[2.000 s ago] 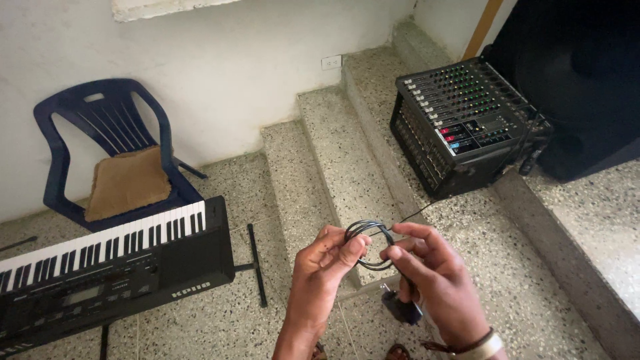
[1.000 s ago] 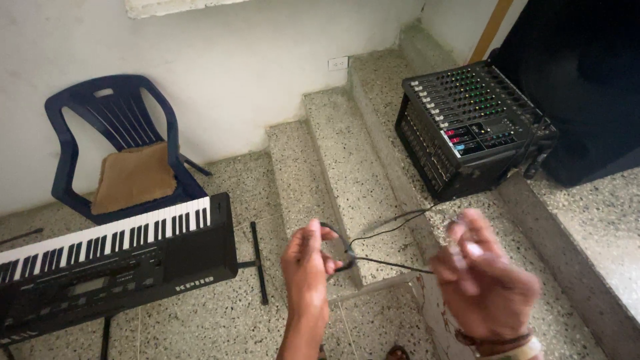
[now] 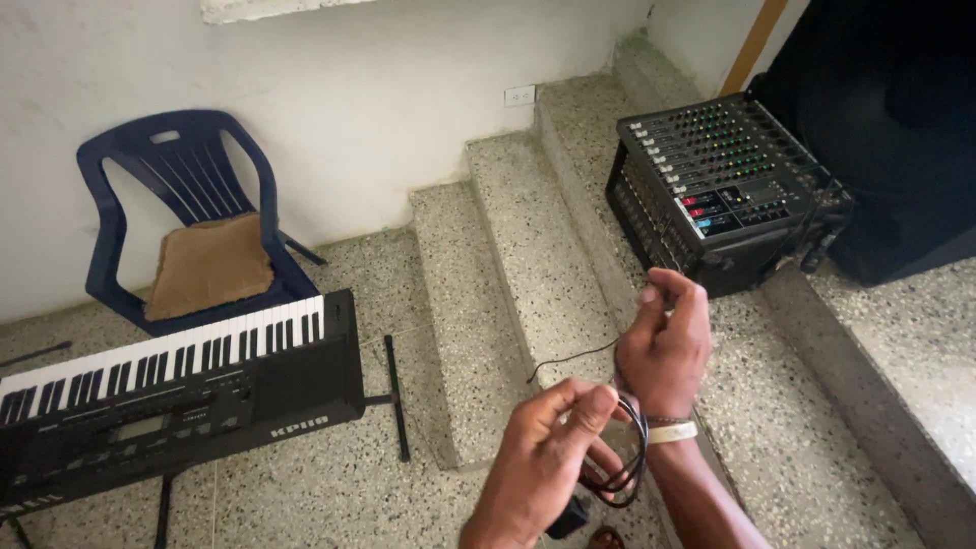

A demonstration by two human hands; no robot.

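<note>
My left hand [image 3: 553,450] pinches a coil of thin black cable [image 3: 639,465] between thumb and fingers, near the bottom of the view. Just beyond it on the right, my right hand [image 3: 667,343] is raised with its fingers bent in; whether they hold cable is hidden. A loose stretch of the cable runs from behind my right hand down to the left, over the steps. A black plug adapter [image 3: 568,518] shows below my left hand. The black audio mixer [image 3: 717,183] sits on a step just past my right hand.
A black electronic keyboard [image 3: 305,389] rests on a stand at the left, before a blue plastic chair [image 3: 183,183] with a brown cushion [image 3: 210,267]. Speckled steps [image 3: 496,229] rise to the right. A wall outlet [image 3: 520,95] is above them. A large black speaker [image 3: 907,130] stands at the right.
Two seconds ago both hands were together at the coil; one second ago they were apart with cable stretched between them. Now my right hand is beyond my left, which holds the coil.
</note>
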